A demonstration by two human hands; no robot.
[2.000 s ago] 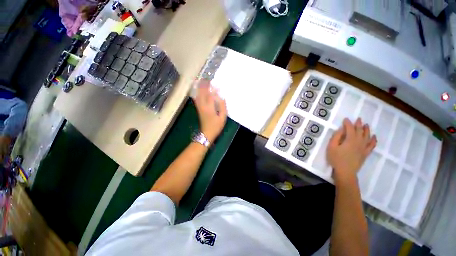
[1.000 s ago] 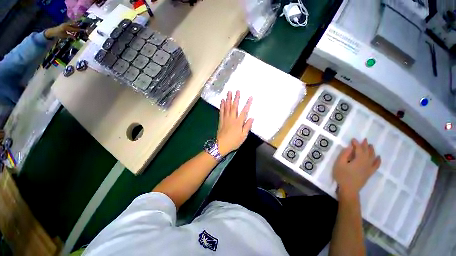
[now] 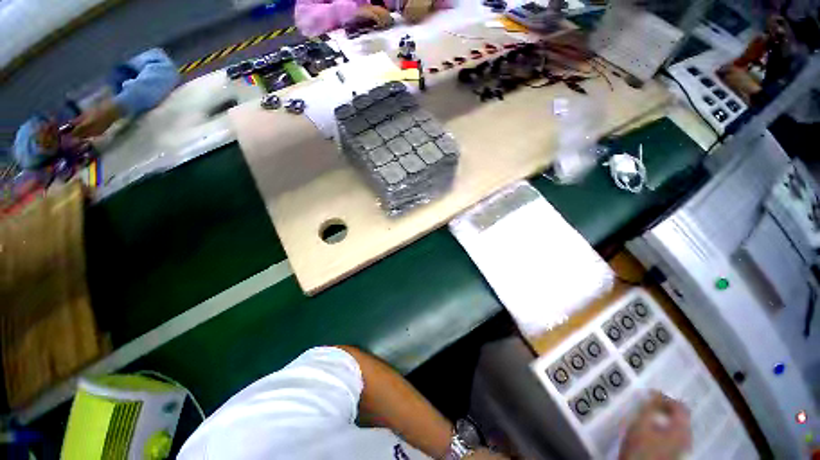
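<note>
The white compartment tray (image 3: pixel 699 402) lies at the lower right, with grey square housings (image 3: pixel 600 393) with dark rings in several cells nearest the bench. My right hand (image 3: pixel 655 429) is over this tray, blurred, with the fingers bent; whether it holds anything cannot be told. My left wrist with its metal watch is at the bottom edge; my left hand (image 3: pixel 484 453) is almost wholly cut off. The smaller blister tray (image 3: pixel 503 208) lies beyond, with a plain white sheet (image 3: pixel 548 269) over most of it and a grey strip showing at its far end.
A stack of filled blister trays (image 3: pixel 400 148) stands on the wooden board (image 3: pixel 297 211), which has a round hole. The machine (image 3: pixel 710 269) with buttons is at the right. A white cable (image 3: pixel 627 169) and clear plastic lie on the green bench. Other people's hands and sleeves show at the far side.
The view has swung left and up. My left hand has left the covered blister tray for the bottom edge. My right hand is lower in the picture, still over the compartment tray.
</note>
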